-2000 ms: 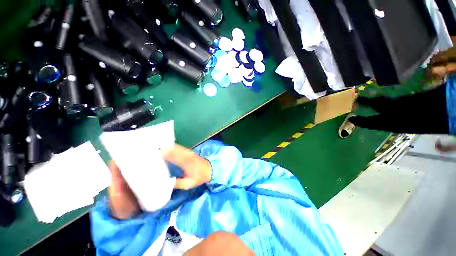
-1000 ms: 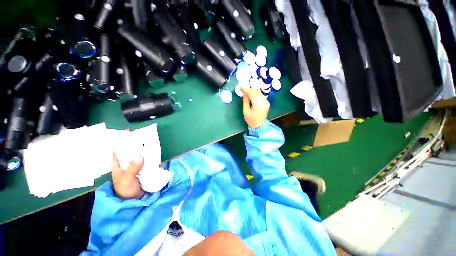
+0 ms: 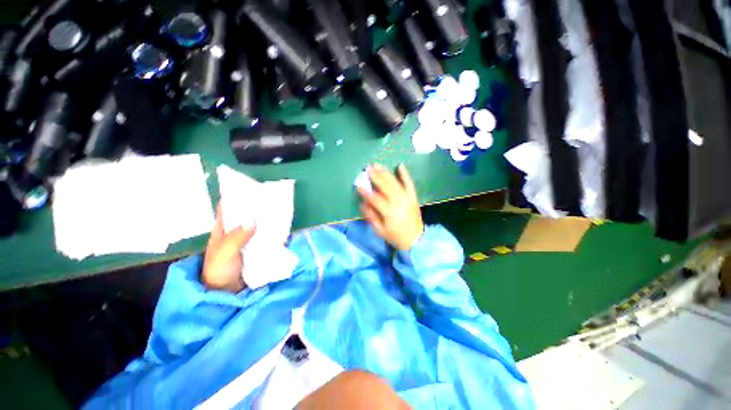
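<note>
My left hand point(image 3: 226, 255) holds a folded white wipe point(image 3: 260, 212) at the bench's front edge. My right hand point(image 3: 393, 210) is over the bench's front edge, to the right of the wipe. A small round white disc point(image 3: 363, 182) shows at its thumb and fingertips, partly hidden by them. More white discs point(image 3: 450, 114) lie in a loose pile beyond that hand. A single black barrel point(image 3: 272, 144) lies on its side behind the wipe. A flat stack of white sheets point(image 3: 132, 204) lies at the left.
Many black barrels point(image 3: 292, 50) are heaped along the back of the green bench point(image 3: 337, 172). Upright black trays point(image 3: 621, 120) with crumpled white sheets point(image 3: 583, 128) between them stand at the right. Brown cardboard point(image 3: 553, 233) shows below them, over the green floor point(image 3: 513, 296).
My right hand has moved from the disc pile back toward me, with a disc at its fingertips. My left hand still holds the wipe. The view has shifted, so the trays appear further right.
</note>
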